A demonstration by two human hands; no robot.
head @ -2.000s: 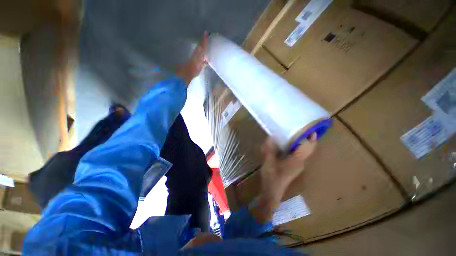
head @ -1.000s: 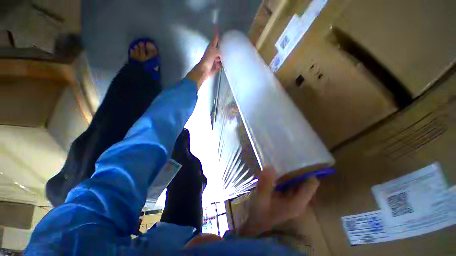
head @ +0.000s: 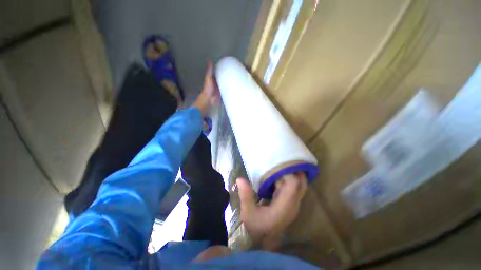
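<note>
The white stretch film roll [head: 263, 118] lies diagonally in front of me, its blue rim facing me at the lower end. My left hand [head: 208, 90] holds the far upper end from its left side; most of its fingers are hidden. My right hand [head: 274, 208] has its fingers in the core at the blue rim, thumb outside on the left. Clear, wrinkled film [head: 225, 142] hangs along the roll's left side. Brown cartons [head: 327, 95] stand close to the right of the roll.
White labels [head: 398, 150] are on the carton side at right, blurred. More cartons [head: 47, 105] stand at left. Grey floor [head: 211, 26] shows between the stacks. My sandalled foot [head: 161, 60] and dark trouser legs are below my left arm. An ID badge [head: 173, 199] hangs at my coat.
The roll's near end and my right hand have moved left in view. The cartons and labels at right have shifted and appear closer. Both hands still hold the roll.
</note>
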